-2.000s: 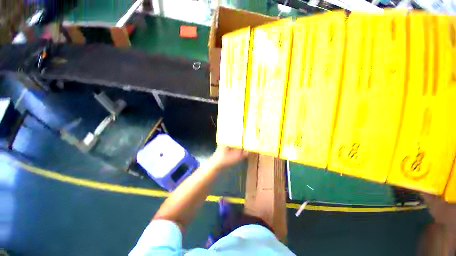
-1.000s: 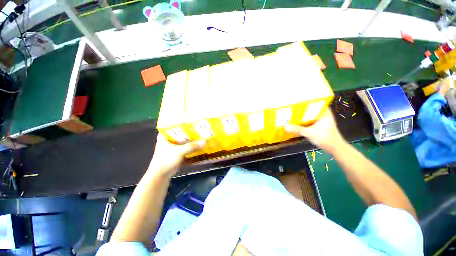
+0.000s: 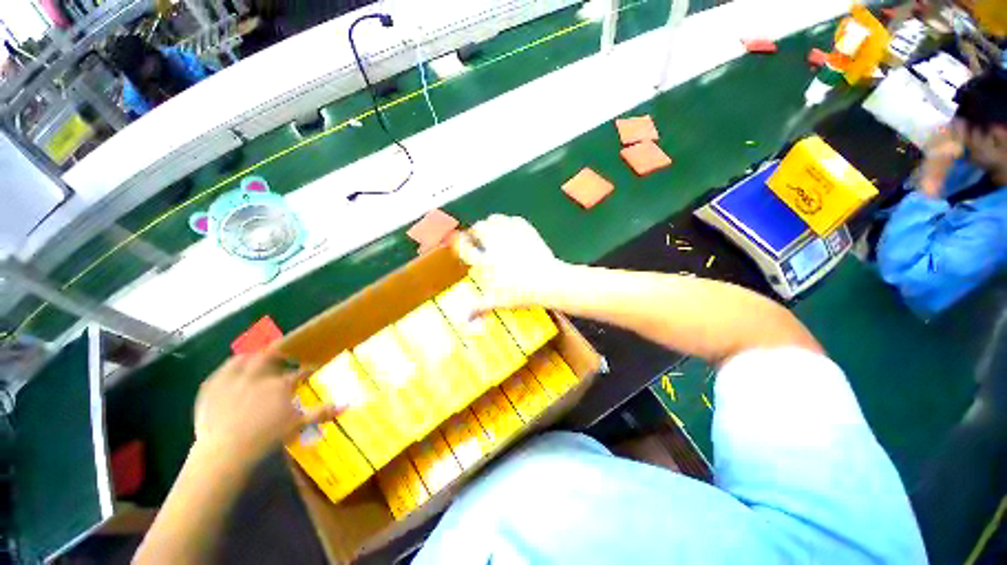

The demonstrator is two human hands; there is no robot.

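Note:
An open brown carton stands on the black belt in front of me, tilted in view. Yellow product boxes lie in it in two rows; the far row sits higher than the near row. My left hand is at the left end of the far row, slightly blurred, its fingers over the end boxes. My right hand is at the right end of the far row, near the carton's far corner, thumb on the boxes. The hands are at both ends of the row.
A blue bench scale at the right bears a yellow box. A person in blue sits beyond it. Red cards lie on the green table. A round teal fan-like object and a black cable are on the white ledge.
The block of yellow boxes held between my hands has gone down into the carton, beside another row. The view has turned right, showing the scale with a yellow box on it.

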